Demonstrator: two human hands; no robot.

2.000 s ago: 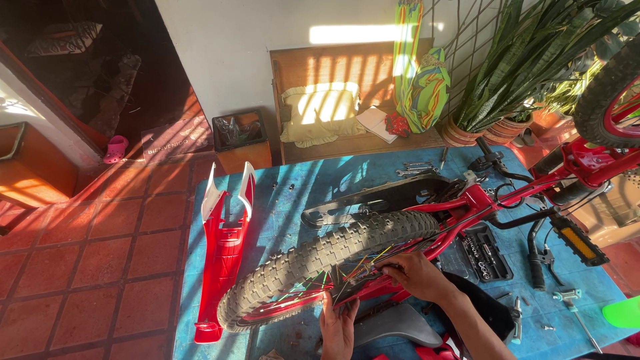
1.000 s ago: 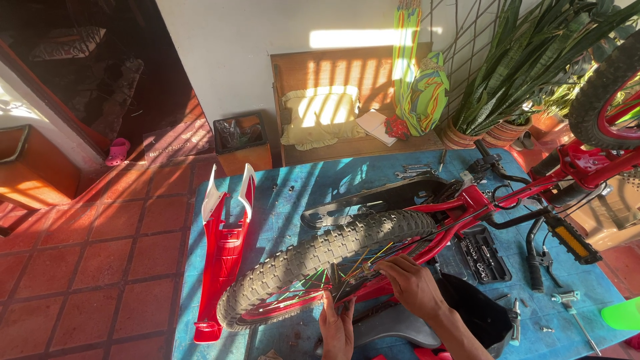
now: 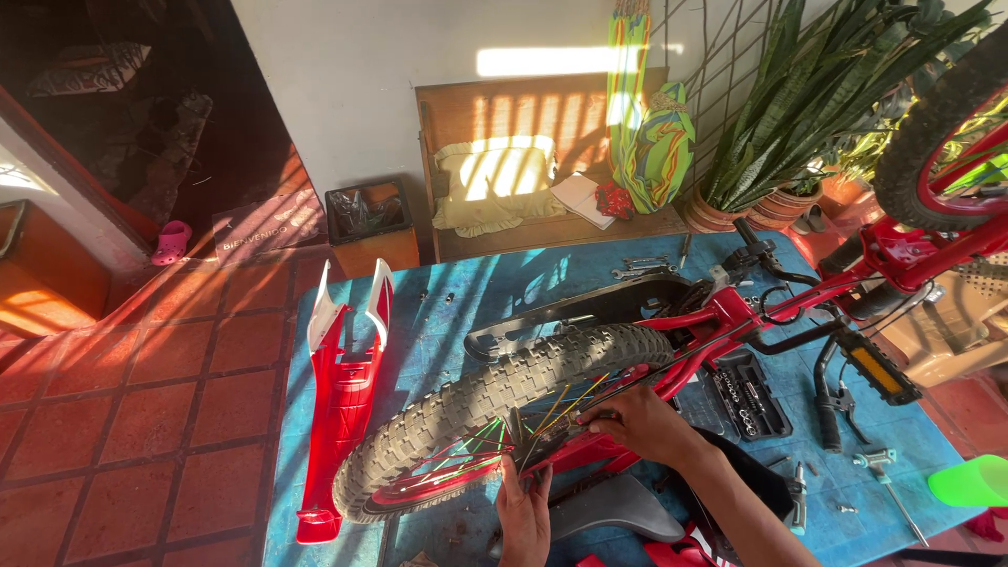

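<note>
A red bicycle frame [image 3: 732, 311] lies upside down on a blue table [image 3: 425, 299], its knobby rear tire [image 3: 504, 386] pointing toward the lower left. Red, green and yellow spokes [image 3: 472, 453] show inside the rim. My left hand [image 3: 526, 508] is raised at the wheel's hub area, fingertips at a dark metal part among the spokes; what it grips is unclear. To its right, my right hand [image 3: 638, 421] reaches in with bent fingers touching the hub area near the red frame tube; its fingertips are partly hidden. A grey-black saddle [image 3: 618, 512] sits below the hands.
A red and white plastic fairing [image 3: 342, 402] lies at the table's left. Wrenches [image 3: 646, 266], a socket set [image 3: 748, 398], a T-handled tool [image 3: 890, 480] and a green cup [image 3: 972, 480] are on the table. A black chain guard [image 3: 543, 315] lies behind the tire.
</note>
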